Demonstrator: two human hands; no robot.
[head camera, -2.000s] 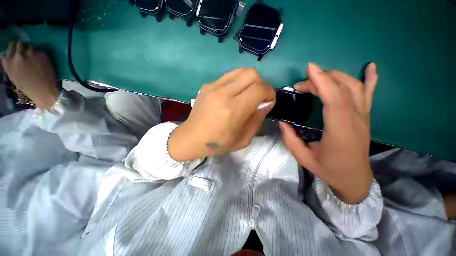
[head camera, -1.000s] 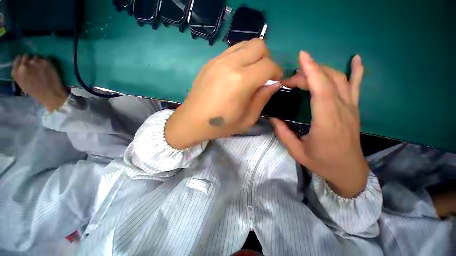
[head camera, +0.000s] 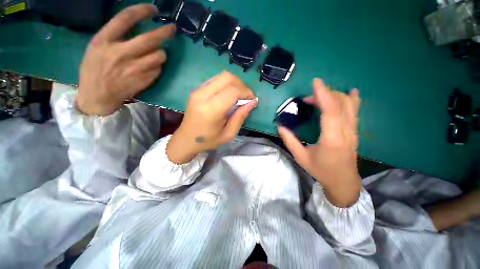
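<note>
My left hand (head camera: 213, 113) is in the middle, its fingertips pinching a small white wipe (head camera: 245, 102). It is apart from the watch head. My right hand (head camera: 331, 134), to the right, holds a black watch head (head camera: 295, 113) by its edges between thumb and fingers, just above the green mat. A white patch of light shows on its glass. My right fingers partly cover its right side.
A slanting row of watch heads (head camera: 220, 30) lies beyond my left hand. A neighbour's hand (head camera: 121, 63) reaches to its left end. More watch heads (head camera: 459, 118) and a clear bag (head camera: 452, 23) are at right; a dark box (head camera: 68, 13) at upper left.
The view has shifted, showing more of the row and the right side. My left hand with the wipe has moved left, off the watch head. The neighbour's hand has come in to the row.
</note>
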